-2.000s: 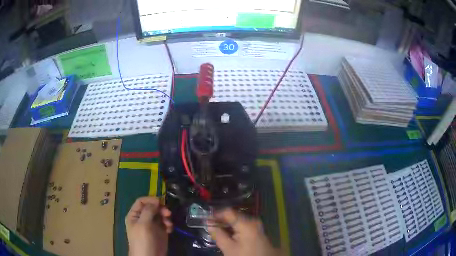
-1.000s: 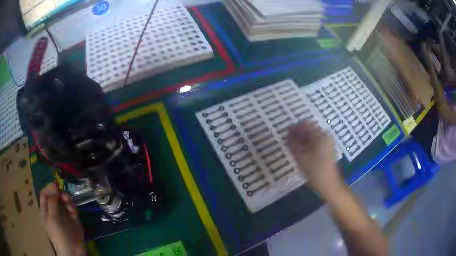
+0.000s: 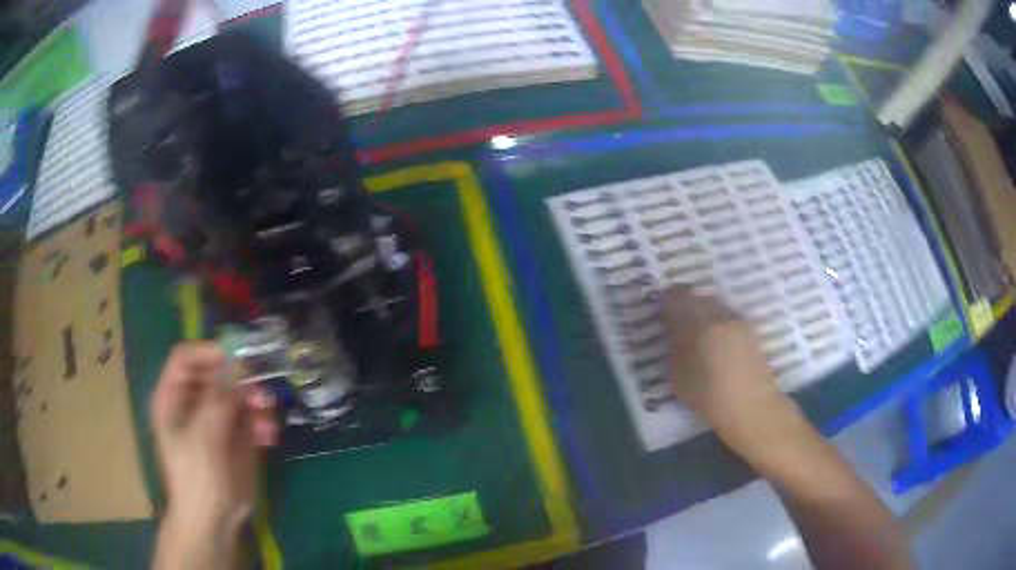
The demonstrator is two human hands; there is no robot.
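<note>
The black test fixture (image 3: 256,189) stands at the left centre, blurred, with its red clamp handle (image 3: 165,25) up at the top edge. My left hand (image 3: 212,418) is at the fixture's front left, its fingers at the clear plastic block (image 3: 259,347) beside the round metal seat (image 3: 318,379). My right hand (image 3: 713,356) is over the lower part of the near parts tray (image 3: 741,200), with fingertips down at its slots. The fingertips are blurred, and whether they hold a part cannot be told.
A second parts tray (image 3: 880,267) lies to the right. Rear trays (image 3: 468,45) and stacked trays (image 3: 758,33) are at the back. A cardboard sheet (image 3: 72,423) with dark parts lies left. A green label (image 3: 418,523) is in front and a blue stool (image 3: 958,423) lower right.
Since two seconds ago my right hand has gone from the fixture to the parts tray and the view has turned right. Since one second ago my right hand has moved towards the tray's near left part.
</note>
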